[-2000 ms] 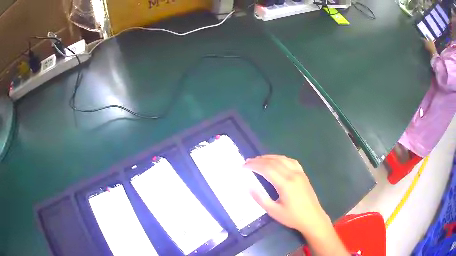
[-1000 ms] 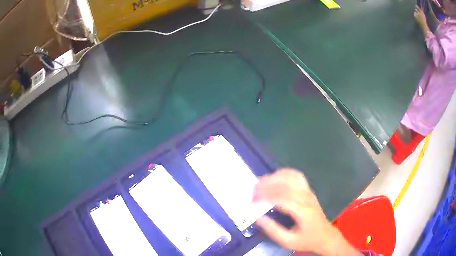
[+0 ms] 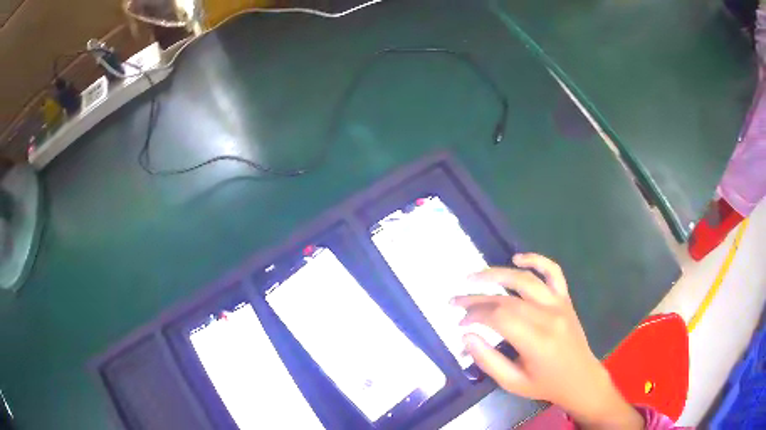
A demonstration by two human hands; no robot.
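Observation:
A black phone tray [image 3: 130, 388] lies tilted on the green mat. It holds three smartphones with glowing white screens: a left one [image 3: 252, 369], a middle one [image 3: 353, 332] and a right one [image 3: 432, 269]. The tray's far left slot is plain dark. My right hand [image 3: 537, 332] is over the lower right part of the right phone, fingers apart, fingertips at its screen. The hand hides that phone's lower right edge. The phones' details are overexposed. My left hand is not in view.
A thin black cable [image 3: 340, 109] curves behind the tray. A white power strip [image 3: 101, 109] and white cord [image 3: 290, 10] lie at the back. A fan base [image 3: 21, 227] is at the left. A red stool [image 3: 651, 365] stands at the right, near a person's pink sleeve [image 3: 750, 159].
The view has shifted, so the tray appears farther right and slightly higher. My right hand stays at the right phone, its fingers now more spread over the screen.

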